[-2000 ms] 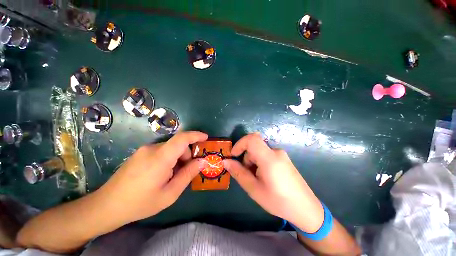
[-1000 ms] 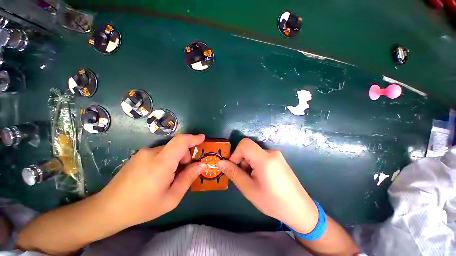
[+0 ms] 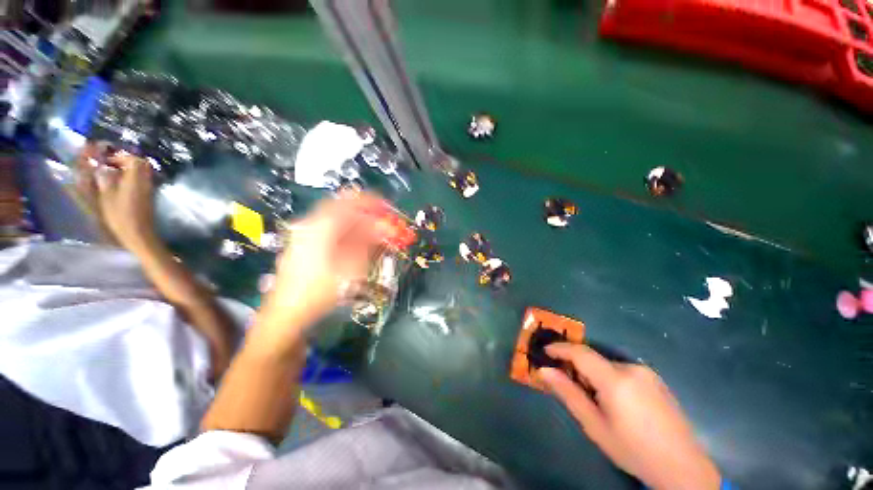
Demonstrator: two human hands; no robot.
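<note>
The orange-brown fixture (image 3: 525, 367) lies on the green bench, right of the middle. A dark round watch body (image 3: 542, 342) with dark prongs around it sits on it; its face is dark. My right hand (image 3: 627, 412) has thumb and fingertips on the right side of the watch body, partly covering it. My left hand (image 3: 325, 256) is raised over the bench at left and strongly blurred. A blurred red thing (image 3: 395, 231) shows at its fingertips; whether it is held cannot be told.
Several display modules (image 3: 558, 211) lie beyond the fixture. A clear bag (image 3: 381, 292) is beside my left hand. White scrap (image 3: 711, 298) and a pink piece (image 3: 848, 304) lie right. A metal post (image 3: 383, 81) and red tray (image 3: 732, 29) are at the back. A neighbour's hand (image 3: 124, 196) works left.
The view has swung left. My left hand has left the watch and moved far left. My right hand stays at the watch, whose orange-red lit face now shows dark.
</note>
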